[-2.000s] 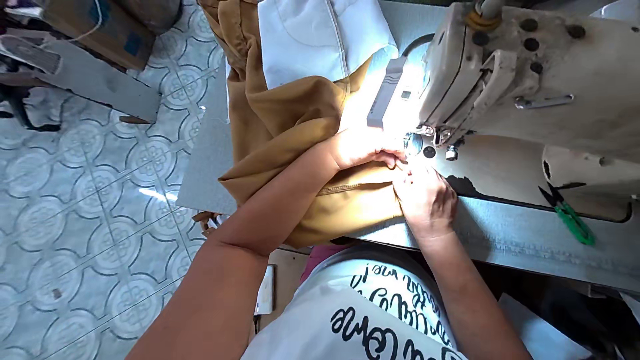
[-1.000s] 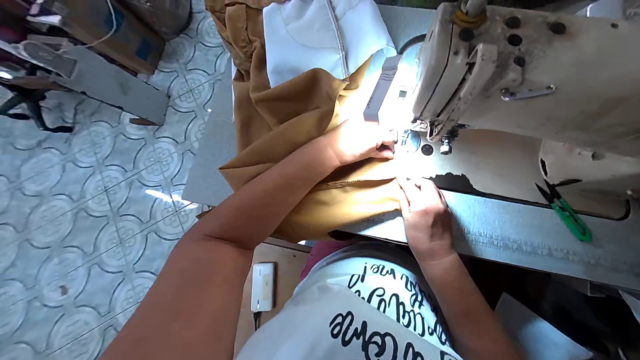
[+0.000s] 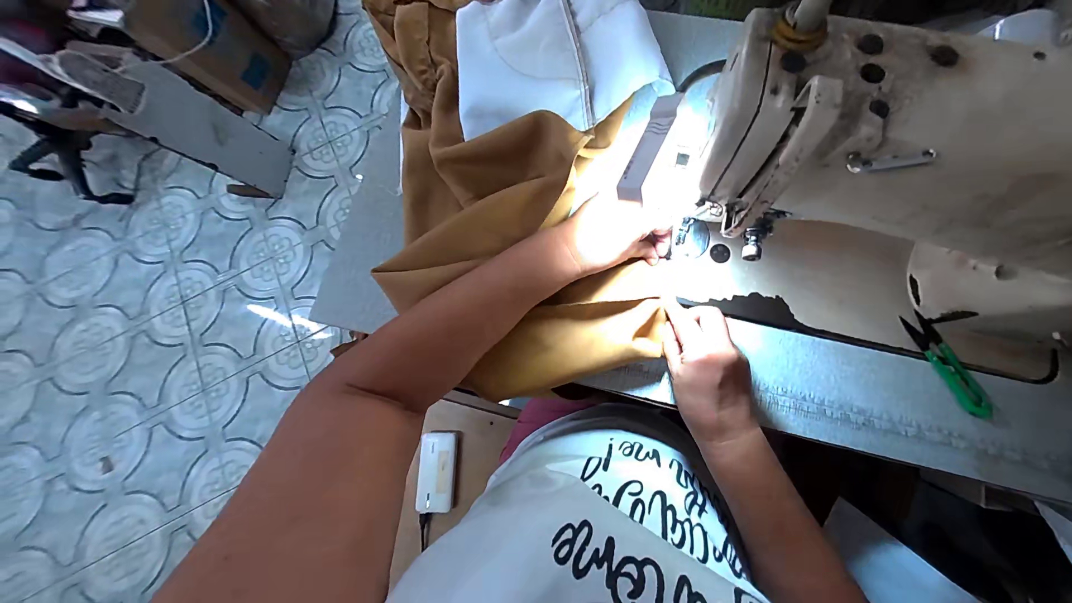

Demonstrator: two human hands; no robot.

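Mustard-brown fabric (image 3: pixel 502 184) lies in folds over the left end of the sewing machine table, with a white fabric piece (image 3: pixel 523 71) against it at the top. My left hand (image 3: pixel 615 234) rests on the brown fabric, its fingertips pinching the edge just left of the presser foot (image 3: pixel 691 234). My right hand (image 3: pixel 708 360) grips the fabric's near edge between thumb and fingers, below the needle area. The industrial sewing machine head (image 3: pixel 837 126) stands to the right. Bright lamp light washes out the cloth around my left fingertips.
Green-handled thread snips (image 3: pixel 955 373) lie on the table (image 3: pixel 846 394) at the right. A grey strip (image 3: pixel 649 146) is beside the machine head. A white power bank (image 3: pixel 436 473) with a cable sits on a wooden surface below. A cardboard box (image 3: pixel 218 50) stands on the tiled floor at upper left.
My right hand has moved away from my left, toward the table's near edge, with the fabric edge in it. My left hand has stayed near the presser foot.
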